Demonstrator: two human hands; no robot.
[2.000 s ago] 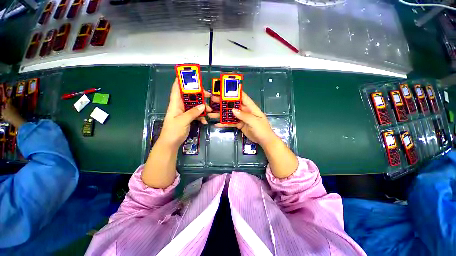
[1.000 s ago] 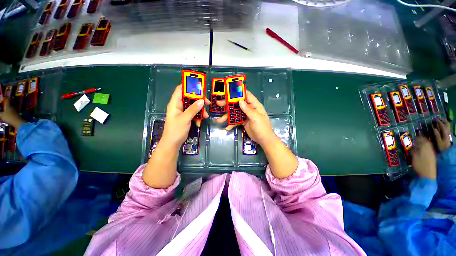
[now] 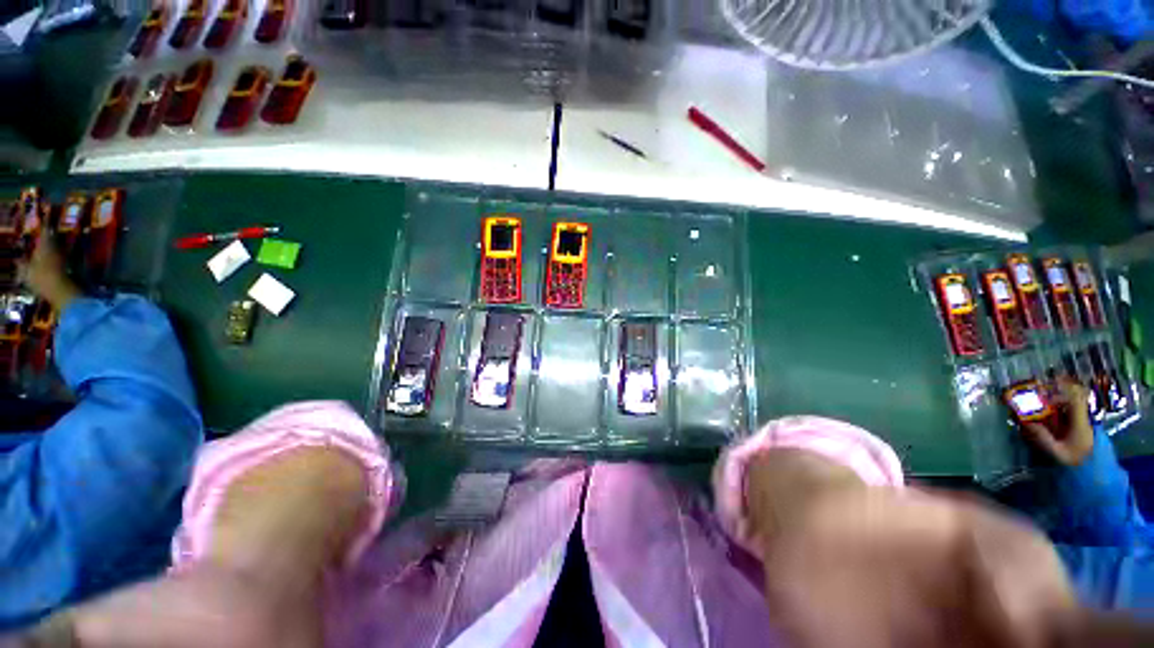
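My left hand (image 3: 165, 614) is large, blurred and cut off by the bottom edge at left; its fingers are hidden. My right hand (image 3: 924, 551) is large and blurred at lower right, also cut off, and what it holds cannot be told. The clear tray (image 3: 571, 443) lies in front of me. In its far row, two red keypad phones with yellow frames lie face up with dark screens, one phone (image 3: 501, 261) beside another phone (image 3: 567, 265). In its near row are three phones face down: one phone (image 3: 414, 367) at left, a second phone (image 3: 496, 361) beside it, and a third phone (image 3: 639, 367) further right.
Left on the green mat are a red pen (image 3: 225, 237), white pieces (image 3: 271, 294), a green piece (image 3: 279, 255) and a dark block (image 3: 241, 320). The white strip (image 3: 443, 158) holds a red stick (image 3: 726, 139). A fan (image 3: 854, 25) stands beyond. Workers' hands are at trays on both sides.
Both my hands have left the tray and come close to the camera. A face-up phone now lies in the far row's second pocket. The view has shifted, showing more of the fan.
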